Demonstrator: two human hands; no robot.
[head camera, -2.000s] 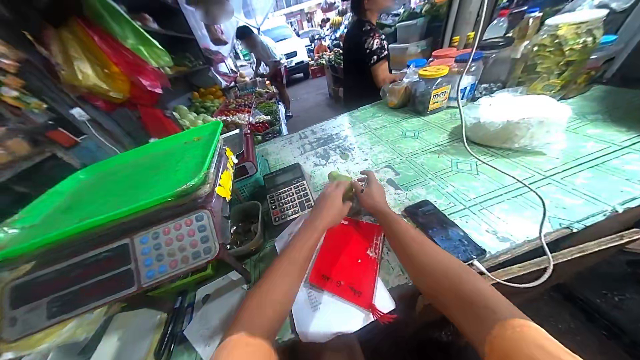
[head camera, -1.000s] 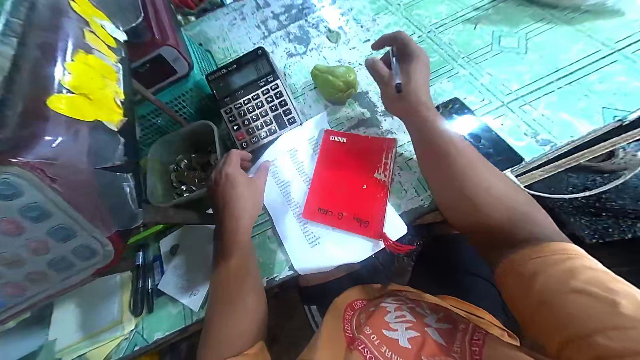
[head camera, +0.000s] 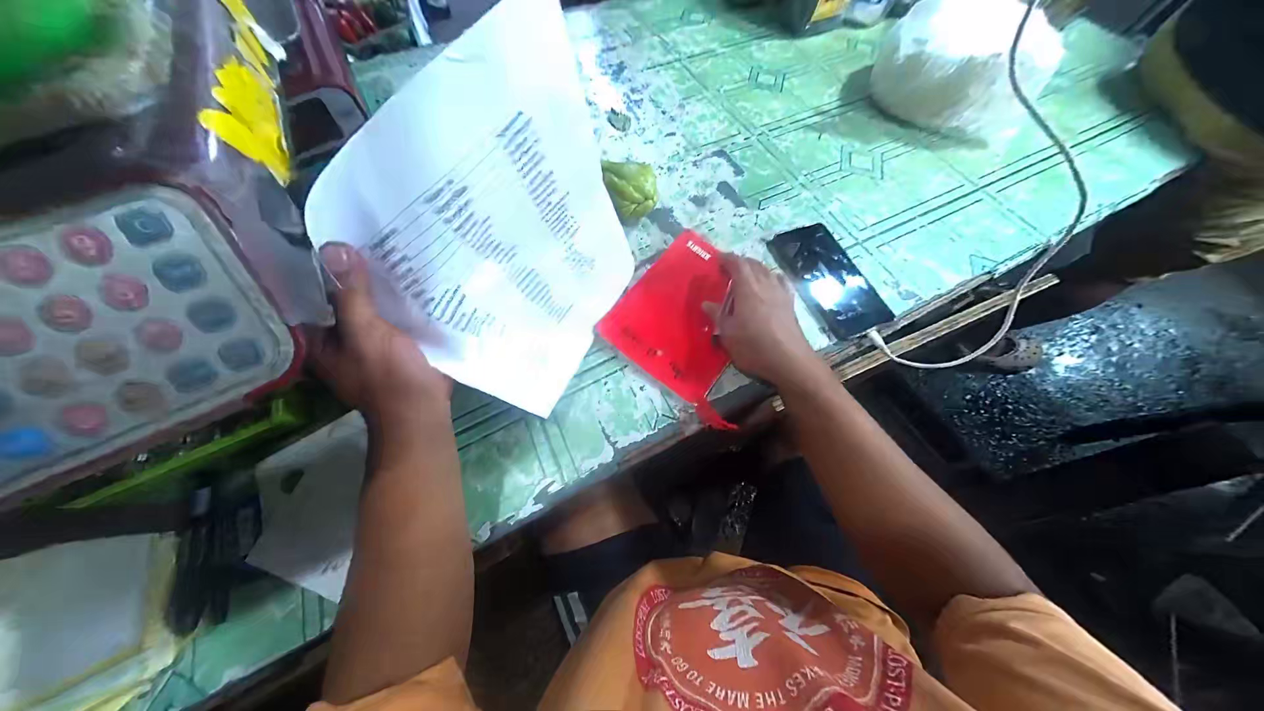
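My left hand (head camera: 370, 336) grips the lower left edge of a white printed paper sheet (head camera: 474, 207), lifted at a tilt above the green table. My right hand (head camera: 758, 316) rests on the right side of a red notebook (head camera: 667, 316) with a red tassel; a pen (head camera: 728, 298) shows between its fingers. A green chayote (head camera: 630, 188) lies just past the sheet's right edge, partly covered by it. To the right of my right hand is a black smartphone (head camera: 831, 281) with a white cable plugged in. The calculator is out of sight.
A digital scale with a round-buttoned keypad (head camera: 118, 316) stands close on the left. Pens (head camera: 202, 563) and papers (head camera: 79, 602) lie below it. A white plastic bag (head camera: 948, 69) sits at the back right, and the charging cable (head camera: 1071, 188) loops over the table's front edge.
The sheet, which lay under the red notebook, is now raised in my left hand. My right hand has come down from beside the chayote onto the notebook.
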